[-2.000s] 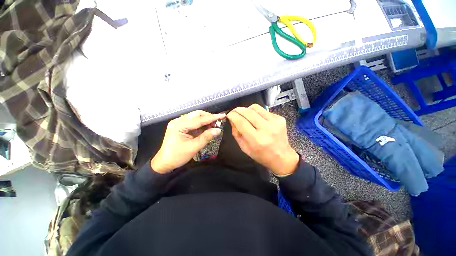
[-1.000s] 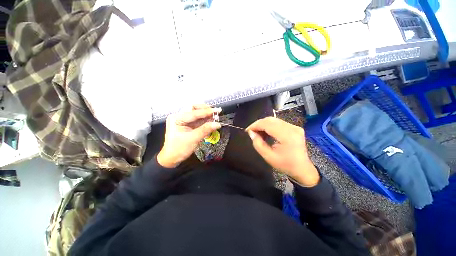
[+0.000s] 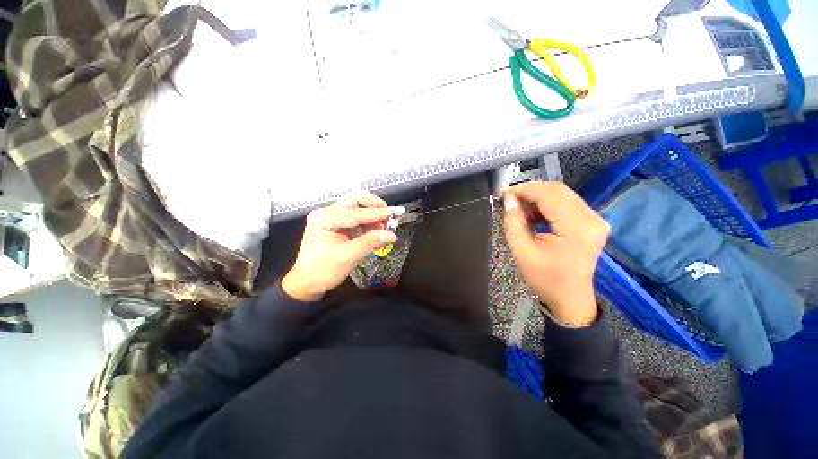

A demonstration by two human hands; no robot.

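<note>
My left hand (image 3: 336,240) is over my lap, just below the table's front edge, with thumb and fingertips closed on a tiny silvery piece (image 3: 393,221) that looks like a bobbin or bobbin case. A fine thread (image 3: 453,207) runs taut from it to the right. My right hand (image 3: 558,242) pinches the thread's other end between thumb and forefinger, to the right of my lap. The brown plaid jacket (image 3: 94,152) with its white lining (image 3: 202,143) lies heaped on the table's left part.
Scissors with a green and a yellow handle (image 3: 549,76) lie on the white table (image 3: 359,170), which has a ruler-marked edge. A blue crate (image 3: 659,318) with blue-grey garments (image 3: 686,251) stands on the floor at right. More plaid cloth (image 3: 134,376) lies at lower left.
My right hand has moved from beside my left hand out to the right, and the thread between them has lengthened. My left hand has stayed nearly in place, holding the silvery piece.
</note>
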